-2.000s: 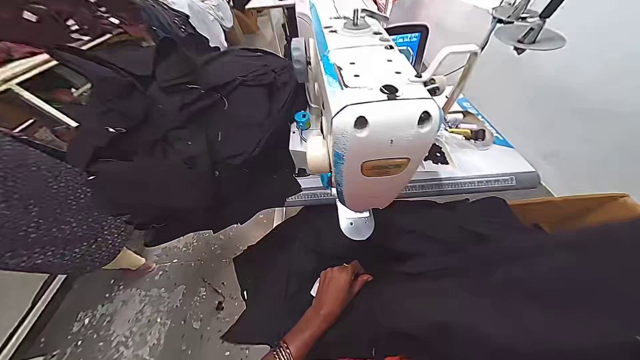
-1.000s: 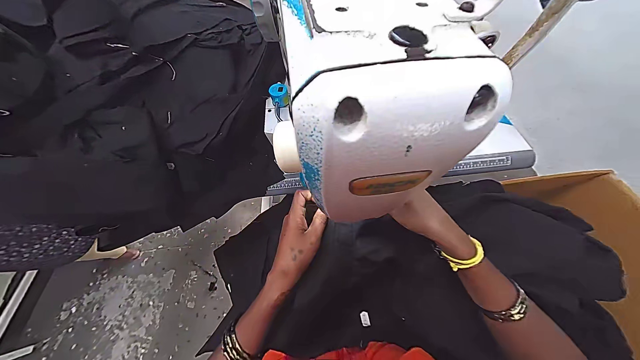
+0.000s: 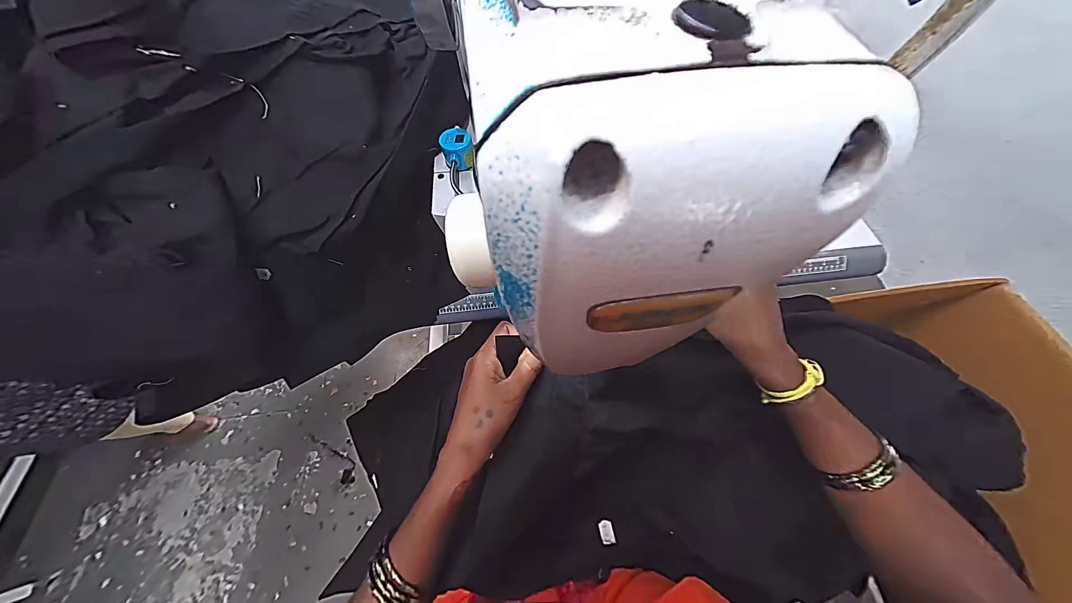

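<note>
The white head of a sewing machine (image 3: 687,193) fills the upper middle of the view and hides its needle area. Black fabric (image 3: 636,469) lies across the lap and runs up beneath the machine head. My left hand (image 3: 494,385) pinches an edge of this fabric between thumb and fingers, just left of the head's lower end. My right hand (image 3: 749,322) reaches behind the head from the right, its fingers hidden, so its hold cannot be seen. A small white tag (image 3: 606,532) rests on the fabric near the lap.
A large heap of black fabric (image 3: 209,193) is at the left. A brown cardboard box (image 3: 946,327) stands at the right. Scraps litter the grey floor (image 3: 193,511), and part of another person's foot (image 3: 201,425) shows at the lower left. A blue device (image 3: 456,144) sits beside the machine.
Two seconds ago only one hand showed, on the fabric below the machine; now both are up at the machine head. The view has moved much closer to the machine.
</note>
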